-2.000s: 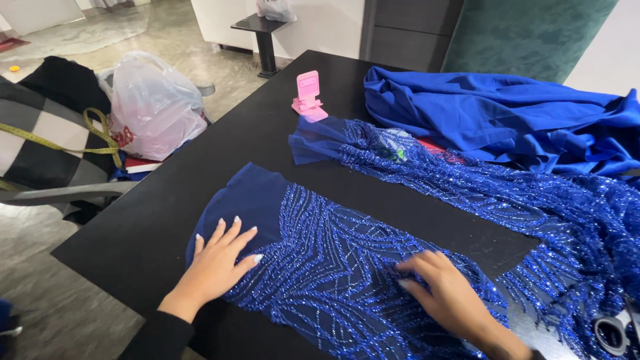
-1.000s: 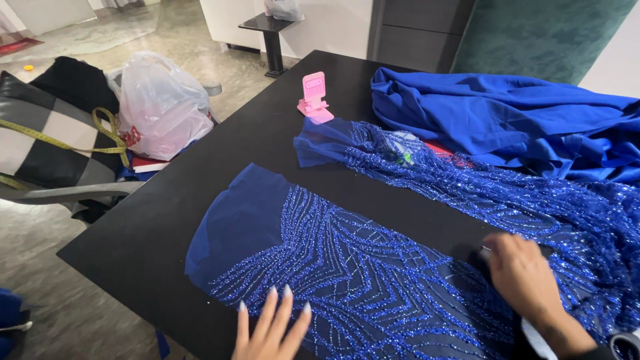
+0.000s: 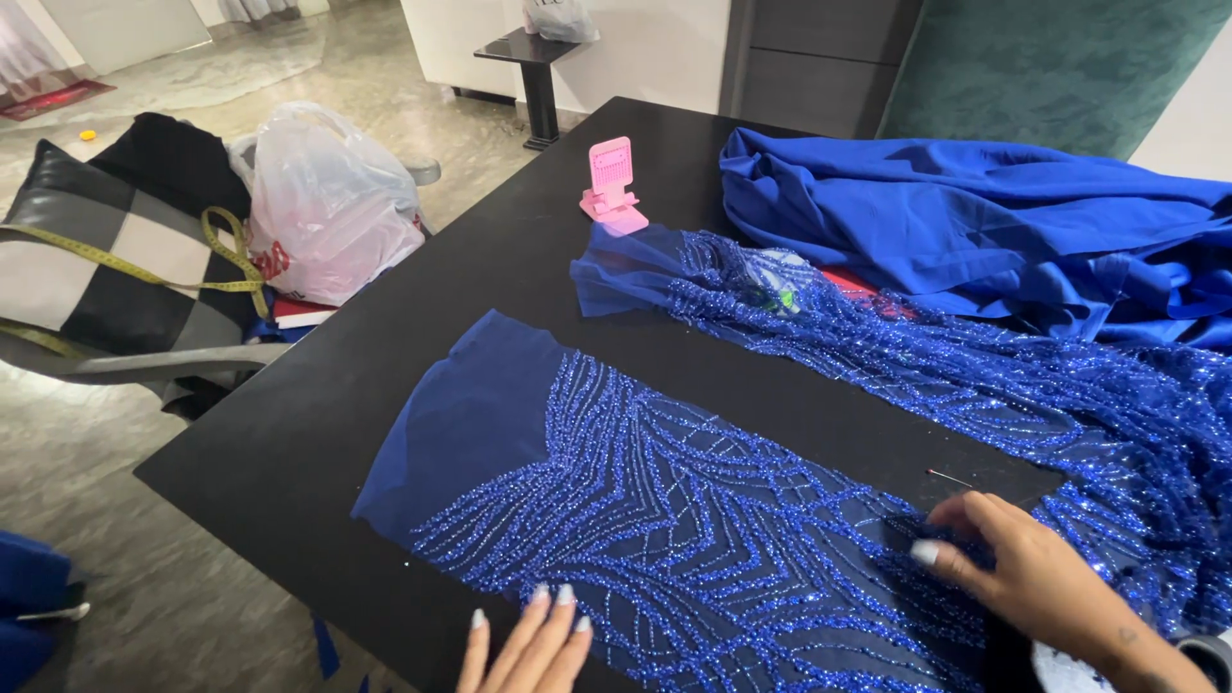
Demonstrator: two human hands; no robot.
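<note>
A cut piece of blue beaded mesh fabric point(image 3: 693, 520) lies flat on the black table, its plain mesh end at the upper left. My left hand point(image 3: 529, 645) rests at the lower edge of this piece with fingers apart, holding nothing. On the right side of the piece, my right hand point(image 3: 1020, 568) bends over the beads, thumb and fingers apart; what lies under its fingers is hidden. Just above that hand, a straight pin point(image 3: 951, 477) with a small head lies on the table. More beaded blue fabric point(image 3: 962, 375) is bunched along the right.
Plain blue fabric point(image 3: 962, 212) is heaped at the back right, near a pink phone stand point(image 3: 612, 183). A chair point(image 3: 144, 250) at the left holds a yellow tape measure point(image 3: 231, 252) and a plastic bag point(image 3: 327, 212). A round dark object point(image 3: 1208, 659) is partly seen at the lower right.
My left hand has moved from the plain mesh end down to the lower edge. My right hand was farther up by the bunched fabric one second ago and is now lower, over the flat piece.
</note>
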